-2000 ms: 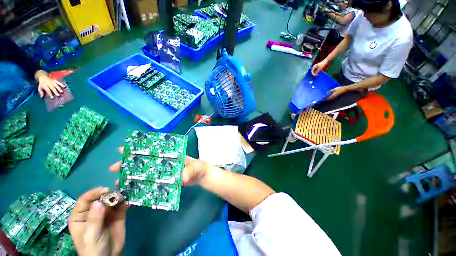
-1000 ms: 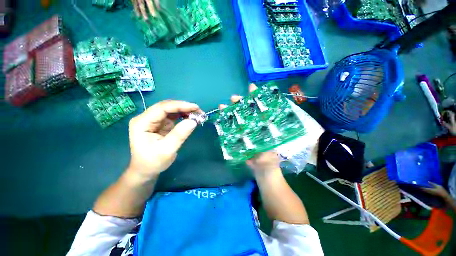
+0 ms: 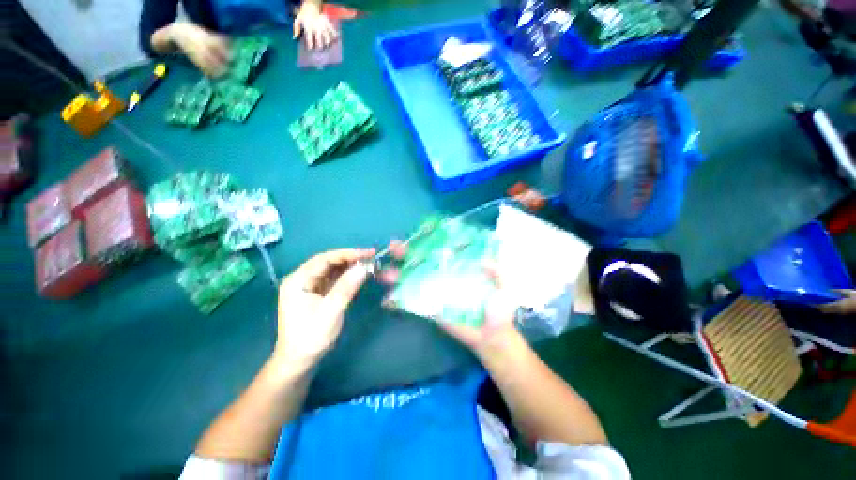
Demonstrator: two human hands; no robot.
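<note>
My right hand holds a green PCB panel above the bench in front of my apron; the panel is blurred and shows pale glare on its lower part. My left hand is just left of the panel, thumb and fingers pinched on a small silver-brown piece, mostly hidden by the fingertips. A thin white cord passes behind the hands. Whether the small piece touches the panel cannot be told.
Loose PCB pile and pink-red wrapped packs at left. Fanned PCB stack and blue tray beyond. Blue fan, white packet, black pad and folding chair at right. Another person's hands are at the far side.
The view has swung back from its first direction and now takes in more of the far bench. The panel stays in my right hand, the small piece in my left. The other person's hands have moved.
</note>
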